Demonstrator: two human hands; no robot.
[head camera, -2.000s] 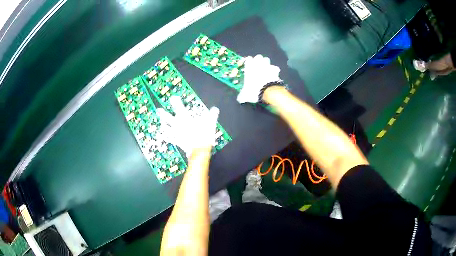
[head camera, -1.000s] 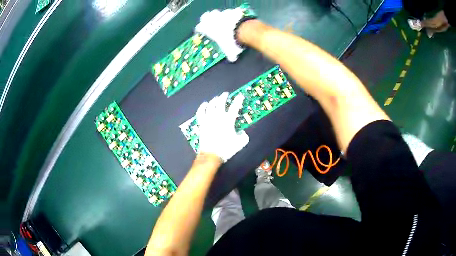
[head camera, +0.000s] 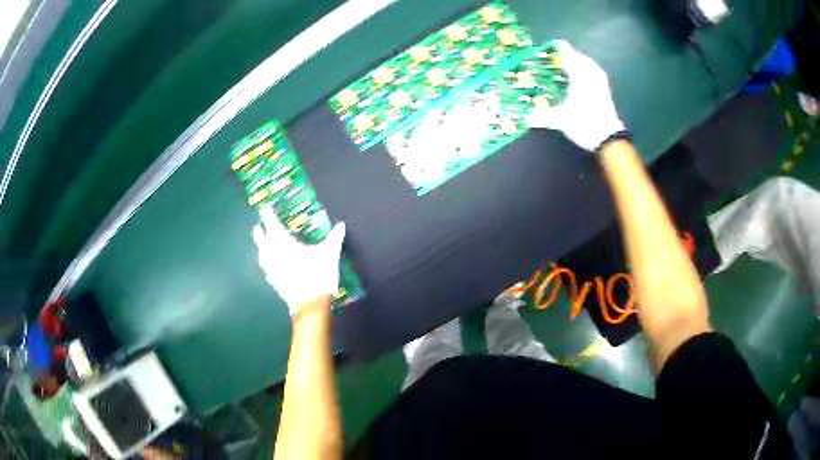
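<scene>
Three green circuit board panels lie on and beside a black mat (head camera: 387, 260). The back panel (head camera: 436, 67) lies lengthwise along the mat. A second panel (head camera: 450, 135) lies along its front edge, close against it, partly washed out by glare. My gloved right hand (head camera: 580, 99) holds this second panel at its right end. The third panel (head camera: 274, 162) lies apart at the mat's left side. My gloved left hand (head camera: 301, 260) is on its lower part, thumb and fingers at its two long edges, hiding some of it. The picture is blurred.
The green bench (head camera: 180, 296) has a pale raised edge (head camera: 225, 99) behind. A white box with a dark grille (head camera: 130, 404) is at lower left. An orange coiled hose (head camera: 584, 292) hangs below the front edge. Another person's pale trouser leg (head camera: 773, 225) shows at right.
The second panel has moved back and right against the back panel, with my right hand now at its right end. My left hand has let it go and moved left onto the third panel.
</scene>
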